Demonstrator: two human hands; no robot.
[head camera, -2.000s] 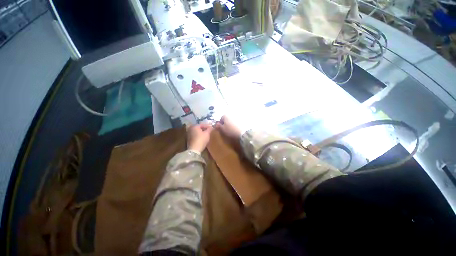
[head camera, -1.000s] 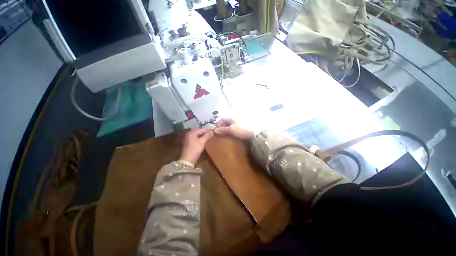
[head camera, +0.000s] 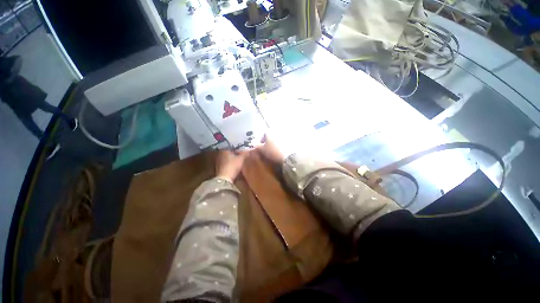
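Note:
A large brown bag panel (head camera: 160, 219) lies over the table front and my lap. A smoother orange-brown flap (head camera: 275, 201) lies on it. My left hand (head camera: 229, 164) holds the panel's top edge just below the white sewing machine head (head camera: 225, 106) with its red logo. My right hand (head camera: 271, 151) is at the same edge, right beside the left, fingertips close to the needle area. The needle and presser foot are hidden by the hands and machine head. A brown strap (head camera: 453, 147) loops over the table at the right.
A dark screen with white casing (head camera: 136, 83) stands at upper left, above a teal cloth (head camera: 145, 133). Brown bags with straps (head camera: 65, 237) are heaped at far left. Cream bags (head camera: 376, 29) with cords lie at upper right. A person (head camera: 23, 94) walks at the left edge.
A walking person has come into view at the left. Both hands stay at the edge under the machine head, now flatter and closer to it. The view has shifted slightly.

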